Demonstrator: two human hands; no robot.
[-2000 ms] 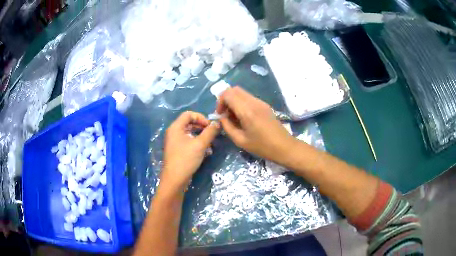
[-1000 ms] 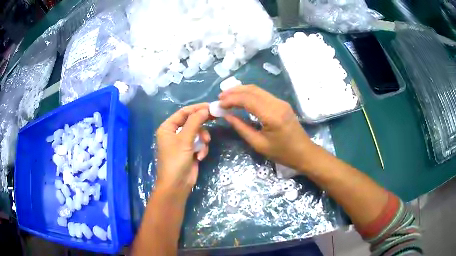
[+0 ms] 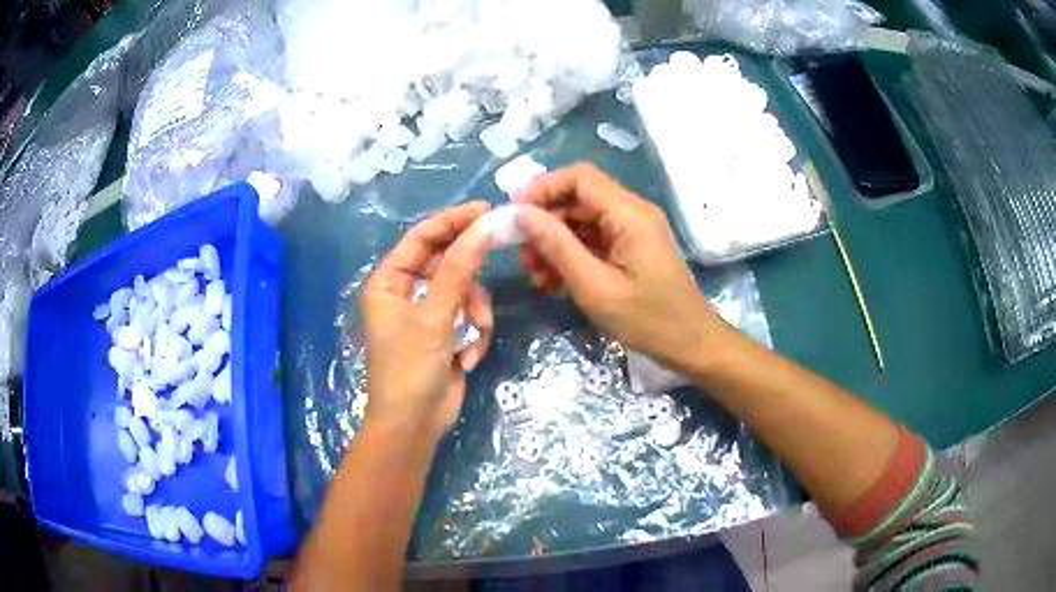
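My left hand (image 3: 423, 312) and my right hand (image 3: 602, 254) meet in the middle, bare. Between their fingertips they hold a small white capsule-shaped piece (image 3: 505, 227). Another whitish bit shows within the curled lower fingers of my left hand; its shape is mostly hidden. A loose translucent shell (image 3: 520, 175) lies just beyond my right fingertips. Several round discs with holes (image 3: 529, 445) lie on the crinkled clear sheet (image 3: 579, 497) below my hands.
A blue bin (image 3: 269, 382) with white capsules stands left. A big clear bag of shells (image 3: 452, 46) lies beyond. At right are a tub of white parts (image 3: 724, 162), a thin yellowish stick (image 3: 857, 283), a phone (image 3: 857, 121) and ribbed clear trays (image 3: 996, 197).
From two seconds ago, my fingers have come up around a white piece, now pinched lengthwise between both hands. Since one second ago the hands have shifted only slightly, along with the view.
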